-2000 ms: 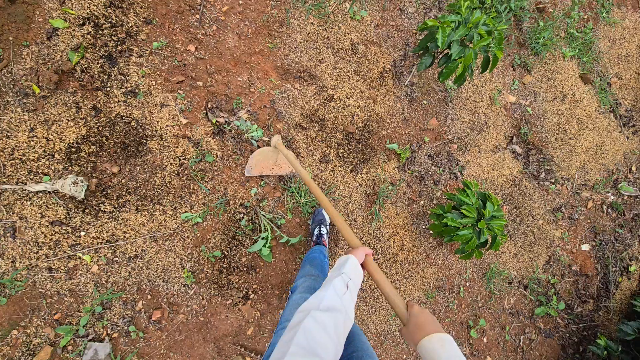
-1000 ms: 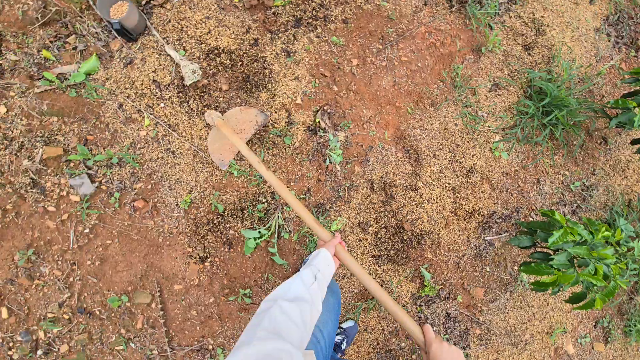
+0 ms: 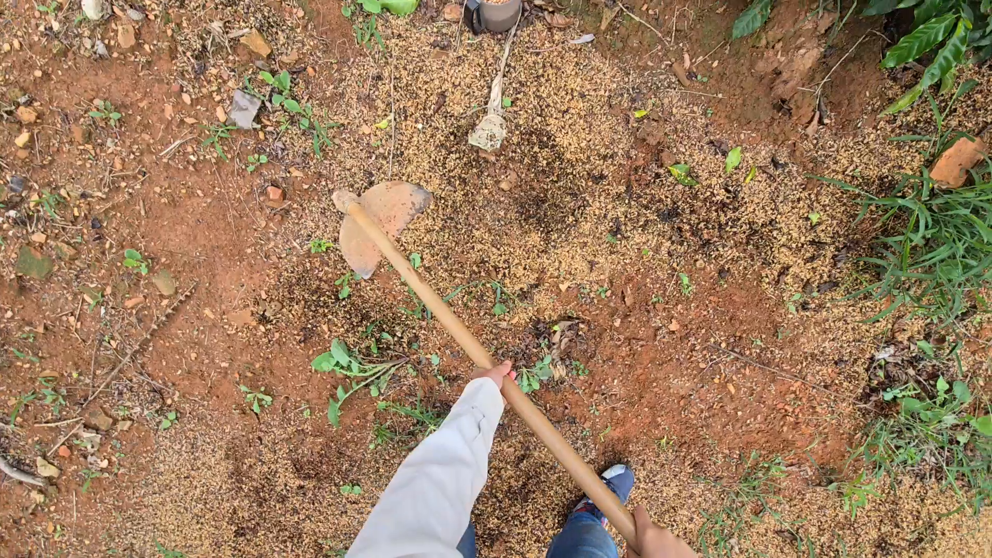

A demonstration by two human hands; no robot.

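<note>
A hoe with a long wooden handle [image 3: 446, 314] slants across the view from the upper left to the lower right. Its rounded metal blade [image 3: 391, 213] is over husk-strewn red soil, near small green weeds; whether it touches the ground I cannot tell. My left hand [image 3: 497, 373], in a light sleeve, grips the handle around its middle. Lower down, at the bottom edge, my right hand [image 3: 657, 536] is closed on the handle near its end. An uprooted-looking leafy weed [image 3: 356, 372] lies left of the handle.
My shoe [image 3: 618, 482] stands beside the handle's lower part. A dark container [image 3: 494, 14] sits at the top edge, above a dried stalk [image 3: 490, 130]. Grass [image 3: 938, 240] and a leafy shrub [image 3: 934, 46] grow at the right. Stones and a long twig [image 3: 124, 360] lie at the left.
Both hands keep hold of the handle throughout. The view has shifted, bringing the container and dried stalk nearer the middle than one second ago. The blade now appears further below the stalk.
</note>
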